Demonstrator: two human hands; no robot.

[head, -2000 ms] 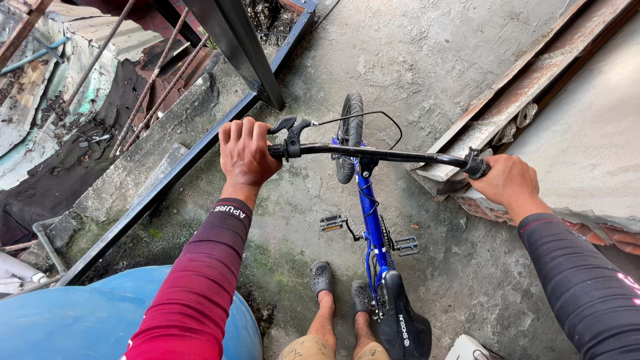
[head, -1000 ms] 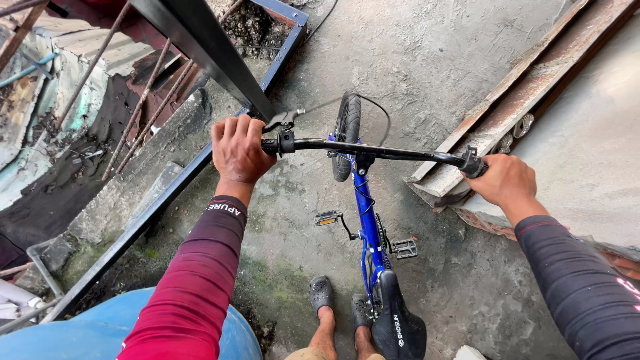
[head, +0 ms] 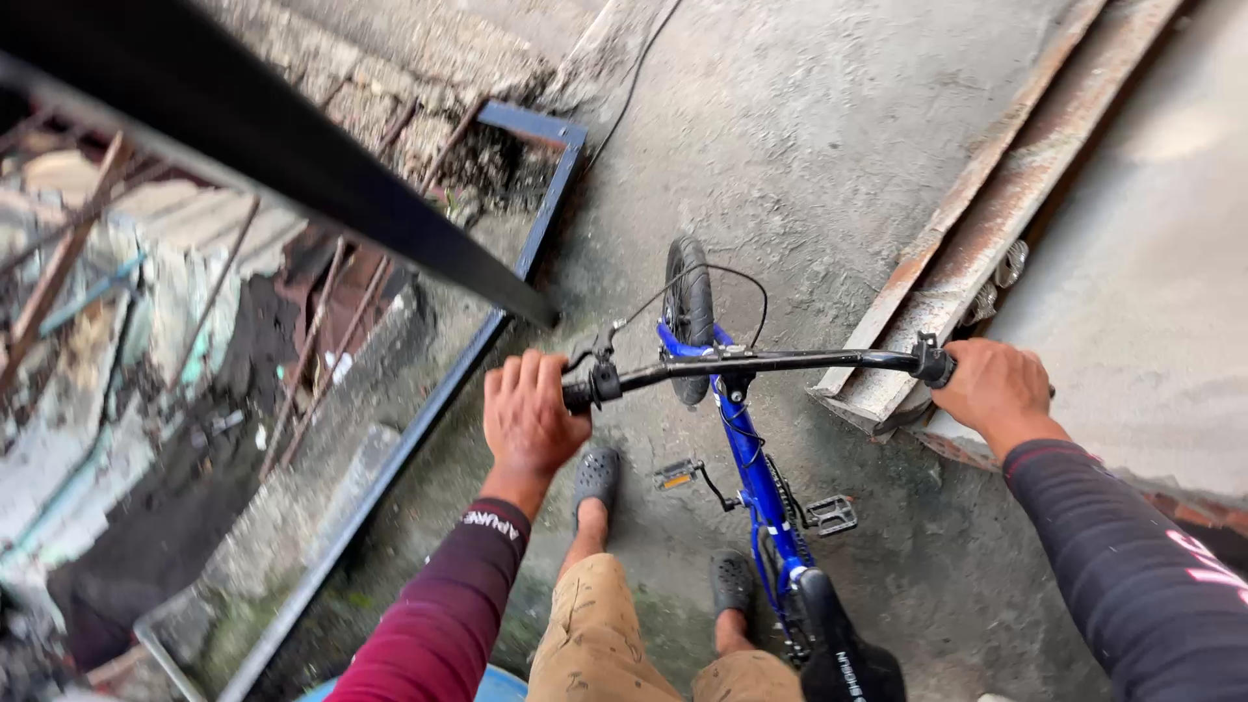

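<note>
My left hand (head: 534,414) is wrapped around the left grip of a black bicycle handlebar (head: 780,362), beside the brake lever (head: 593,353). At the other end, my right hand (head: 999,390) closes on the right grip. The bar tops a bicycle with a blue frame (head: 756,458), which stands to the right of my legs. Its front wheel (head: 688,302) is turned slightly and rests on the concrete. Two pedals and a black saddle (head: 846,643) show below; the rear wheel is mostly hidden. My feet wear grey clogs (head: 597,478).
A dark metal post (head: 390,205) rises at the left from a blue-grey metal floor rail (head: 390,468). Past the rail lie rusty rods and crumpled sheets, lower down. Rusty steel channel (head: 1014,205) lies along a raised slab at the right. A blue rounded container (head: 497,685) shows at the bottom edge.
One foot has stepped forward, left of the bicycle, and both knees now show. The post looms larger in view. Both hands have stayed on the grips.
</note>
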